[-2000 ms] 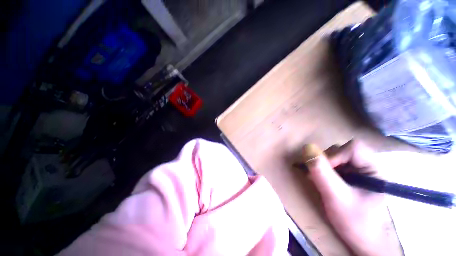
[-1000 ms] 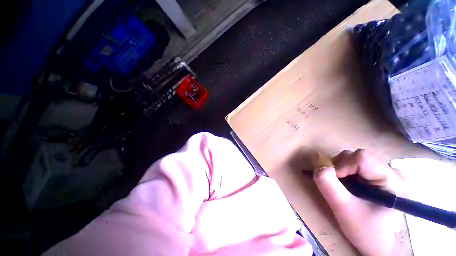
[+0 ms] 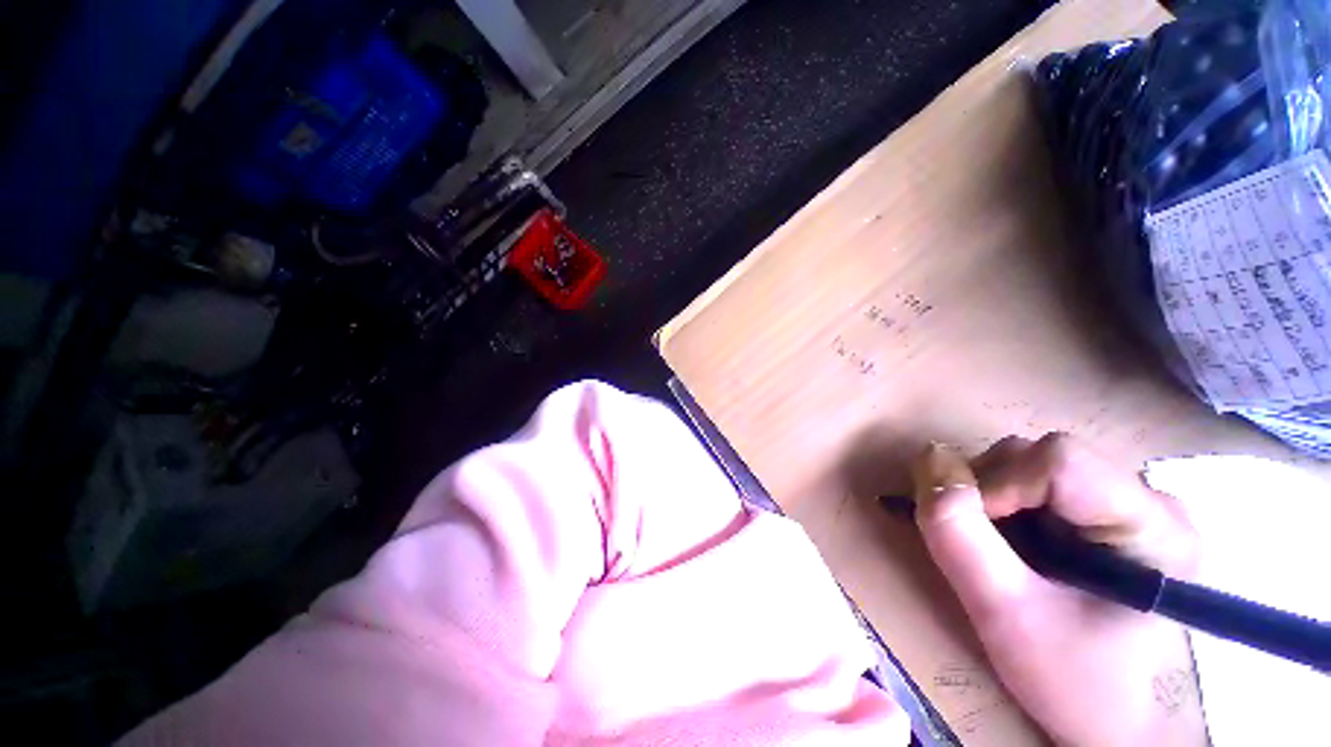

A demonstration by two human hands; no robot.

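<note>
My right hand [image 3: 1058, 562] holds a long black pen [image 3: 1088, 562] in a writing grip. A yellow-brown cover is on the thumb. The pen's tip is at the surface of a tan cardboard sheet [image 3: 818, 277], which bears small handwriting. A bulging clear plastic bag [image 3: 1197, 117] of dark glossy parts lies beyond the hand at the upper right. A white label [image 3: 1255, 292] with rows of handwriting is on the bag. My left hand is not in view; a pink sleeve [image 3: 584, 584] fills the lower middle.
White paper [image 3: 1270, 540], overexposed, lies on the right beside the hand. The cardboard's near edge runs diagonally down to the bottom. Down to the left, on the dark floor, are a small red box [image 3: 559, 263], a blue object [image 3: 358, 124] and a pale box [image 3: 205, 504].
The view has shifted and steadied since two seconds ago, so the handwriting and label are sharper. In the last second the hand and pen have barely moved.
</note>
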